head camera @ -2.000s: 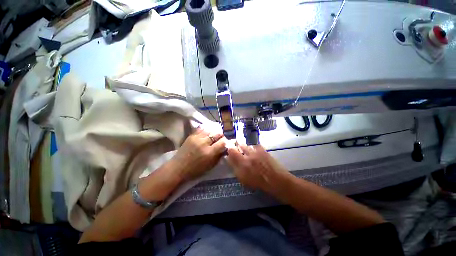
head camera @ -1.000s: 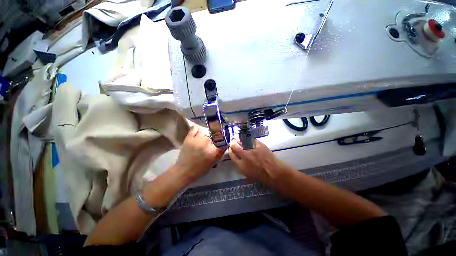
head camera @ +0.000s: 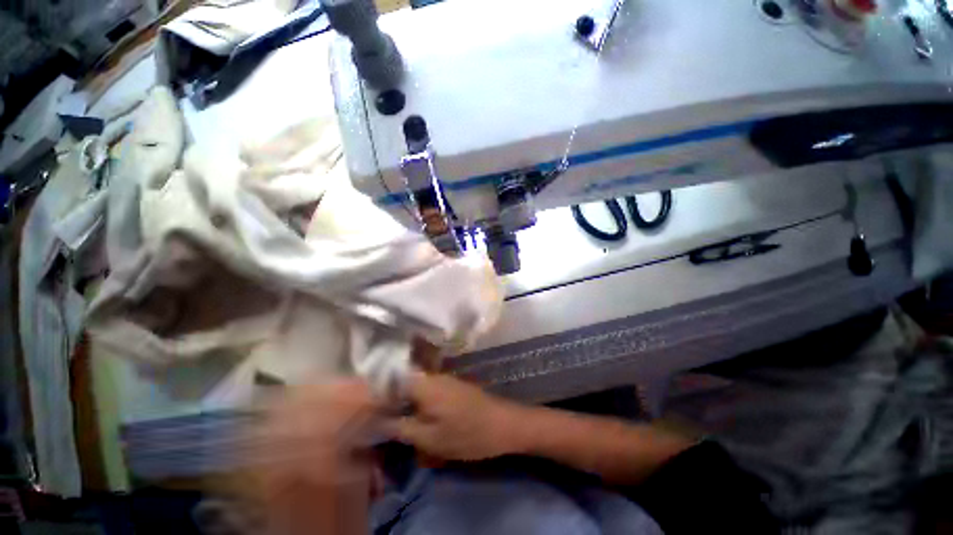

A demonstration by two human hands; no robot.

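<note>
The cream garment (head camera: 282, 251) lies bunched on the machine table left of and below the needle, its right edge just below the presser foot area (head camera: 460, 242). My right hand (head camera: 455, 416) grips a bunched part of the garment near the table's front edge. My left hand (head camera: 308, 439) is strongly blurred beside it at the lower left; its fingers and any hold on the cloth cannot be made out. The white sewing machine head (head camera: 648, 94) stands over the table.
Dark-handled scissors (head camera: 625, 214) lie under the machine arm. Black thread snips (head camera: 735, 249) lie right of them. A dark knee-high lever or knob (head camera: 860, 256) hangs at the right. Long cream pieces (head camera: 47, 345) lie at far left. A red-and-white bobbin (head camera: 852, 8) sits on top.
Both hands have moved from the needle down toward the front edge. The garment has been shifted and rebunched, with its edge now below the presser foot. The camera view has also shifted.
</note>
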